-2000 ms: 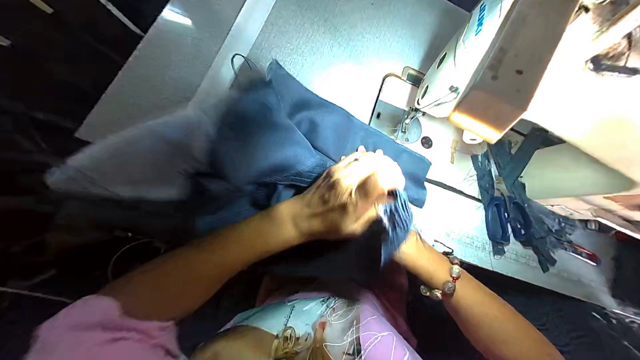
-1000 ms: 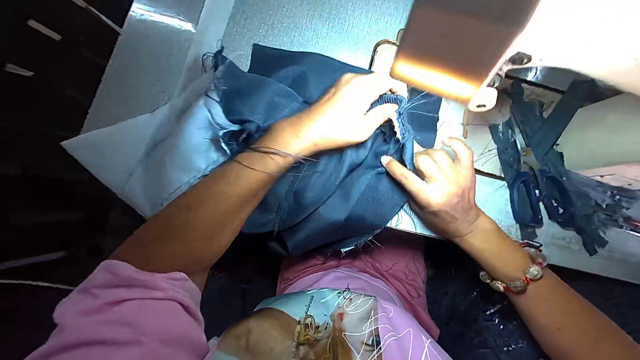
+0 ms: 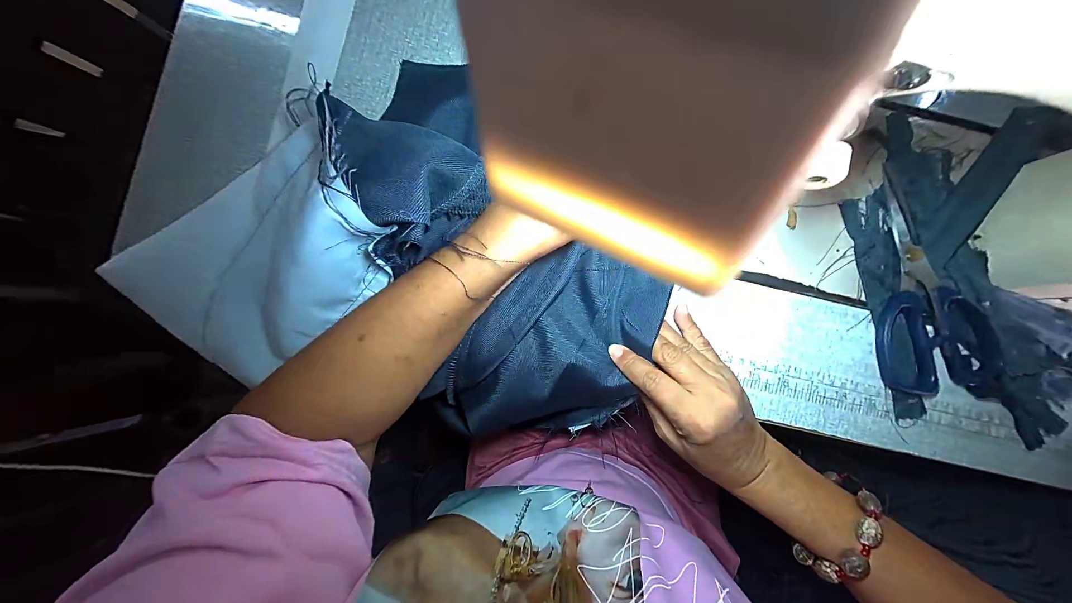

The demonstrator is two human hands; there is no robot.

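Note:
Dark blue woven fabric (image 3: 553,335) with frayed edges lies bunched over the machine bed, joined or overlapped by a pale blue-white cloth (image 3: 268,260) at its left. My left hand (image 3: 523,230) rests at the fabric, its fingers hidden behind the sewing machine's head (image 3: 670,109); loose dark threads lie across the wrist. At the fabric's right edge is my right hand (image 3: 695,394), thumb and index finger on or beside the cloth, the other fingers partly under the edge. Whether it pinches the cloth is unclear. The needle area is hidden.
Blue-handled scissors (image 3: 909,343) lie right of the machine among dark fabric scraps (image 3: 963,193). A printed ruler scale (image 3: 804,389) runs along the table's front edge. The machine's lit head hangs low over the work, very close to the camera.
The gathered ribbed edge held between both hands a second ago is out of sight. The fabric lies flatter near my right hand. The view has moved closer to the machine head.

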